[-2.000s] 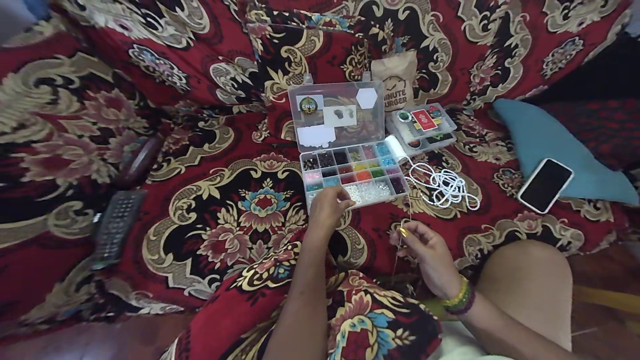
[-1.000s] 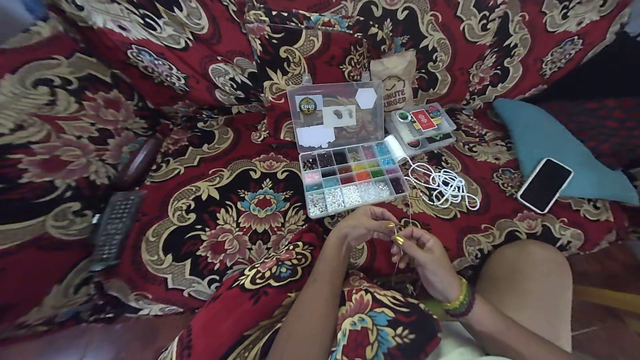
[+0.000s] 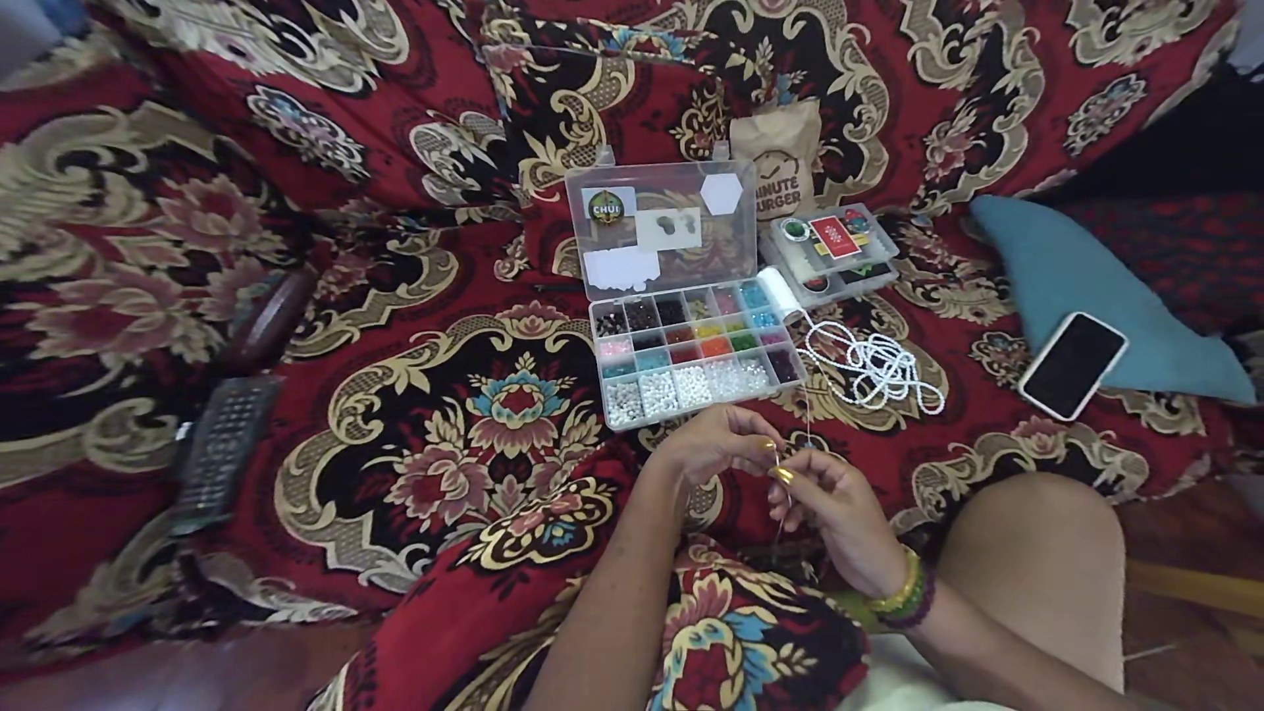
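Just in front of a clear plastic bead box (image 3: 617, 428), my left hand (image 3: 716, 441) pinches with thumb and forefinger; whatever lies between these fingertips is too small to tell. My right hand (image 3: 828, 499), with yellow and green bracelets at the wrist, holds a thin string (image 3: 808, 415) close to the left fingertips. The string runs up toward a white spool (image 3: 780, 294) at the box's right edge. The box lid stands raised; its compartments hold white, blue, orange, green and dark beads. A coiled strand of white beads (image 3: 874, 370) lies right of the box.
Behind the box stand a brown paper bag (image 3: 780, 148) and a second clear case (image 3: 859, 281) with a red card on it. A phone (image 3: 1073, 365) rests against a teal cushion (image 3: 1047, 267) at right. A remote control (image 3: 227, 444) lies at left on the patterned sofa cover (image 3: 415, 296).
My left hand has moved from the white bead compartments down and right to the fingertips of my right hand. The right hand has stayed in about the same place.
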